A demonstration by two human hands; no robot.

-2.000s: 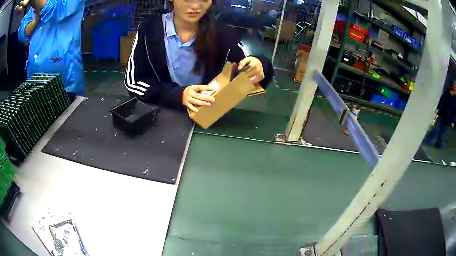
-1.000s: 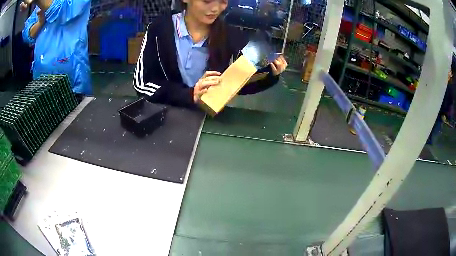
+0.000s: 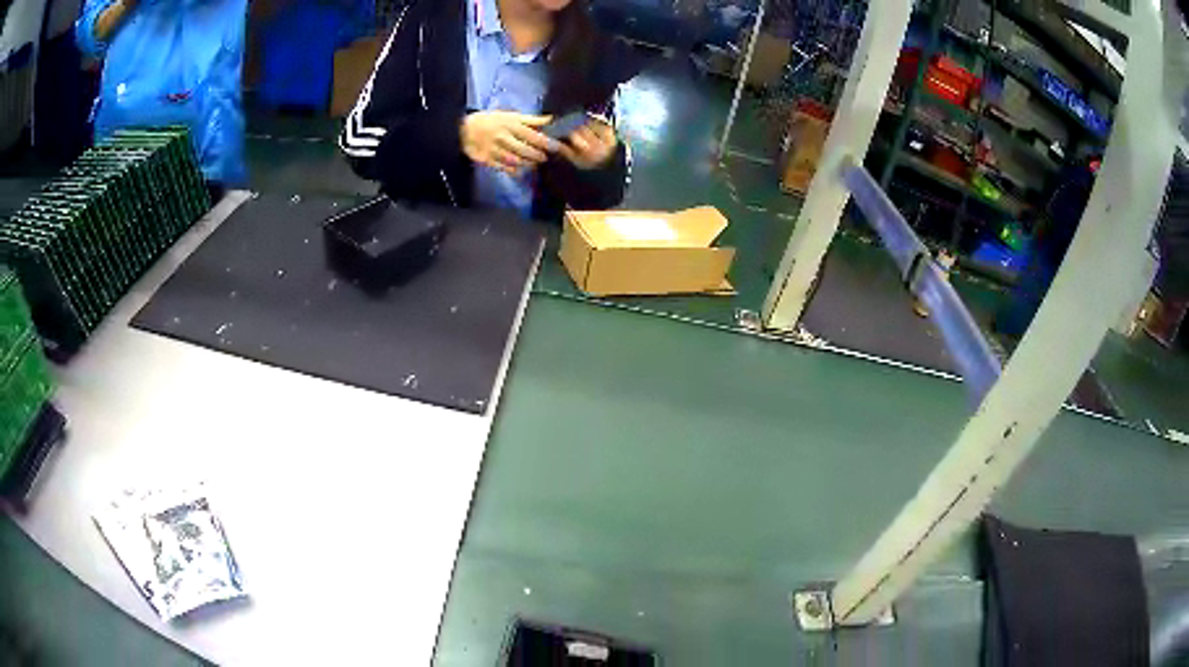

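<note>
Neither of my hands is in the picture. A shiny silver component bag (image 3: 193, 558) lies on the light bench board (image 3: 346, 489) at the lower left. A small open black parts tray (image 3: 382, 244) stands on the black mat (image 3: 313, 313); its inside looks dark and I cannot tell what it holds. A brown carton (image 3: 649, 253) with a flap out at its right end lies beyond the mat, in front of the person opposite. That person's hands hold a small dark grey object (image 3: 565, 128).
Green circuit boards (image 3: 111, 228) stand upright in a rack at left, more (image 3: 20, 378) nearer. A cream post (image 3: 998, 443) rises at right beside a folded black mat (image 3: 1069, 593). A black object (image 3: 580, 646) is cut off at the bottom edge. Another person in blue (image 3: 176, 78) stands behind.
The person opposite has set the carton down on the bench and now holds a small dark object. The view has tilted down, and a black object shows at the bottom edge.
</note>
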